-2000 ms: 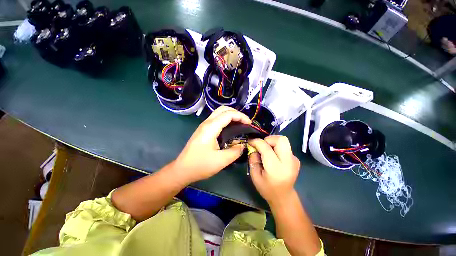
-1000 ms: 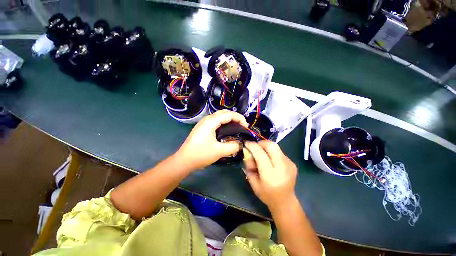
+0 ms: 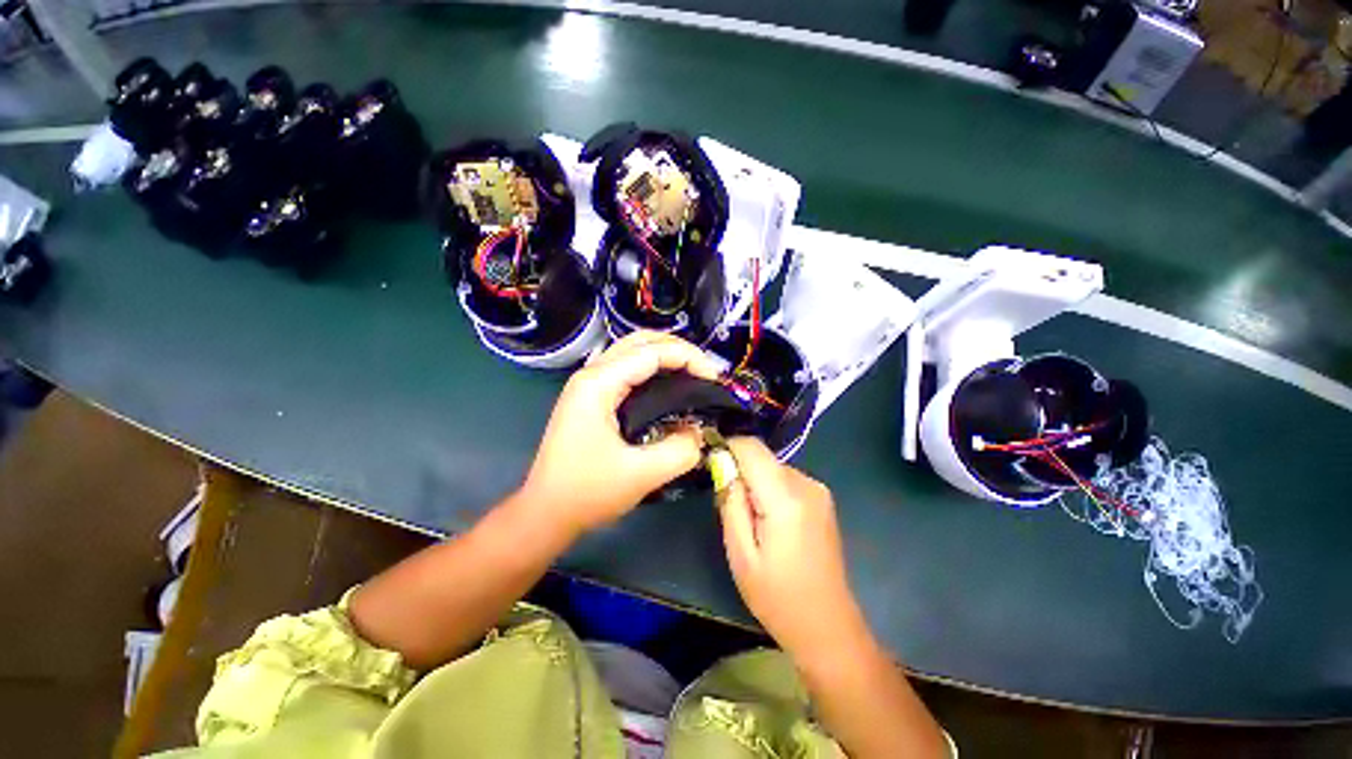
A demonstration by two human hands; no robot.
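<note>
My left hand point(image 3: 601, 445) holds a black camera head point(image 3: 679, 400) over the bench's near side, its open side towards my right hand. My right hand point(image 3: 771, 519) has its fingertips at the head's open side, with yellow on one fingertip; whether it pinches a plug or a tool is too small to tell. Red and dark wires point(image 3: 755, 334) run by the head from a white camera base housing point(image 3: 801, 430) just behind it, whose black interior is partly hidden by the hands. The circuit board inside the head is mostly hidden by my fingers.
Two housings with heads and tan boards point(image 3: 494, 193) point(image 3: 657, 193) stand behind left. Another bracketed housing point(image 3: 949, 438) with loose wires is at right, beside a tangle of thin white cable point(image 3: 1194, 541). Black heads point(image 3: 274, 163) are piled far left. A metal box point(image 3: 1146, 60) is at back right.
My right hand has drawn slightly down and back from the head, showing more of the yellow fingertip. My left hand still holds the head. The whole view has shifted a little.
</note>
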